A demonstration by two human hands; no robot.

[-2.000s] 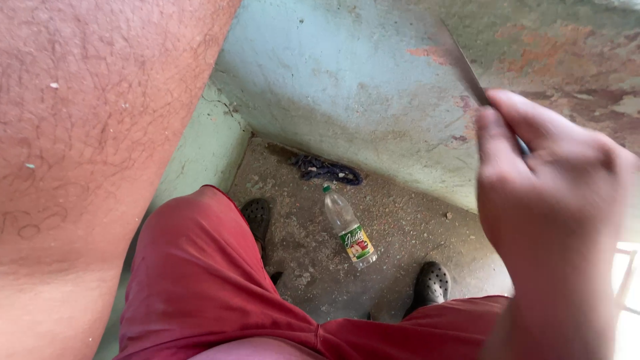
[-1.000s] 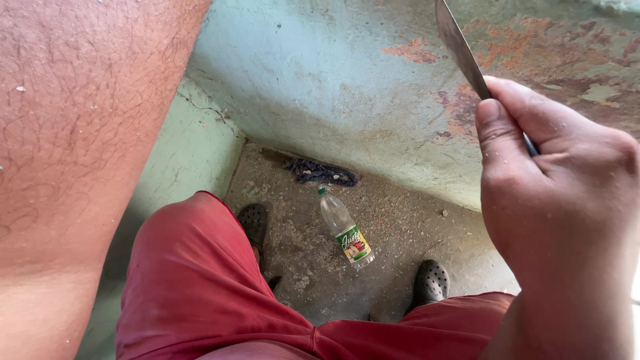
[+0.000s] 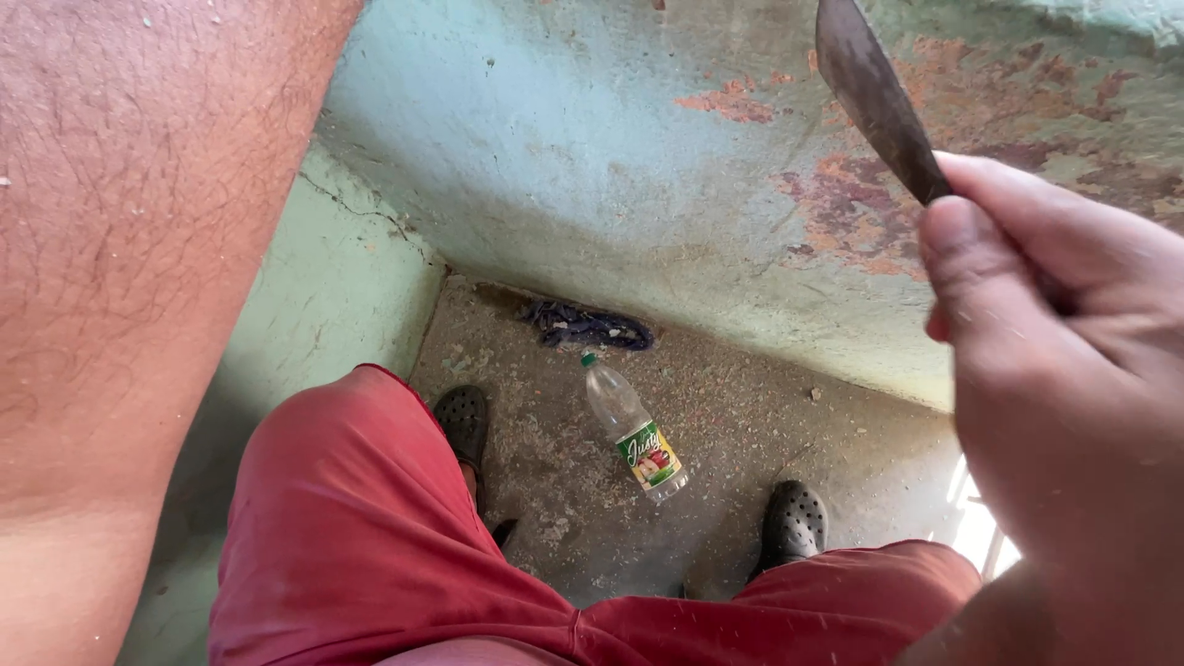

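My right hand (image 3: 1064, 305), at the right of the view, is closed around a knife (image 3: 879, 102) with a dark, worn metal blade that points up and to the left. Behind the blade is a wall (image 3: 573, 120) of pale blue-green paint, with orange and dark red patches where the paint has come off. Whether the blade touches the wall I cannot tell. A bare forearm (image 3: 157, 231), dotted with small paint flecks, fills the left side of the view; my left hand lies outside the frame.
Paint chips cover the concrete floor (image 3: 740, 407). A clear plastic bottle (image 3: 615, 402) with a green cap lies there, near a dark blue cloth (image 3: 592, 326) by the wall's foot. My knees in red cloth (image 3: 342, 481) and dark clogs (image 3: 794, 523) are below. A green side wall (image 3: 324, 268) stands left.
The knife was blurred against the wall two seconds ago and shows sharply now. My right hand has kept its hold on it throughout.
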